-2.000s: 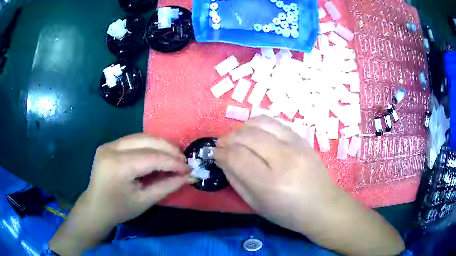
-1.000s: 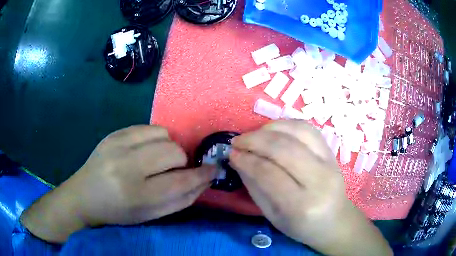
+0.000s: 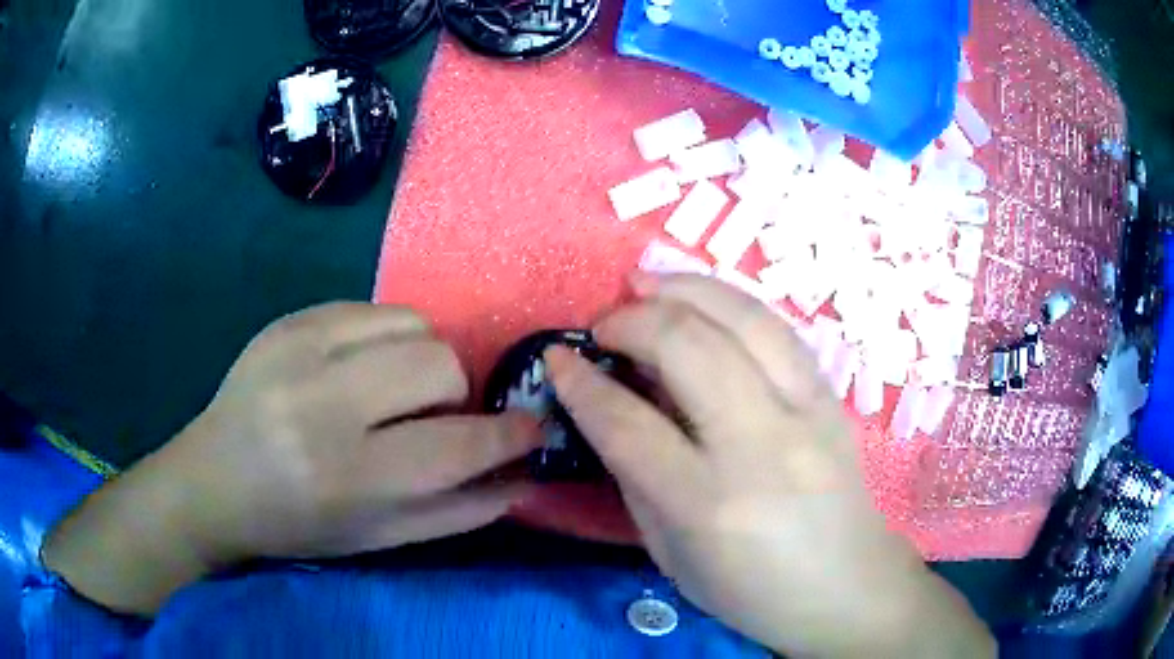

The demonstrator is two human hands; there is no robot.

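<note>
A round black housing (image 3: 567, 453) lies on the pink-red foam mat (image 3: 483, 206) near its front edge, between my hands. A white part (image 3: 531, 386) sits in its middle. My left hand (image 3: 348, 431) is at the housing's left side, its fingertips on the white part. My right hand (image 3: 721, 438) comes from the right, its thumb pressed on the top of the white part and its other fingers curled over the housing's right rim. The fingers hide much of the housing, and I cannot tell whether a small part is pinched between them.
Another black housing with a white bracket (image 3: 328, 129) lies at left, with more behind it. A blue bin (image 3: 773, 77) holds white rings. White pads (image 3: 837, 238) are heaped on the mat. A clear blister tray (image 3: 1043, 232) with small silver-black parts (image 3: 1017, 361) lies at right.
Since two seconds ago the whole view has shifted. The clear or silvery piece at my right fingertips no longer shows. My right thumb has moved onto the white part, and my left fingers have closed in on it.
</note>
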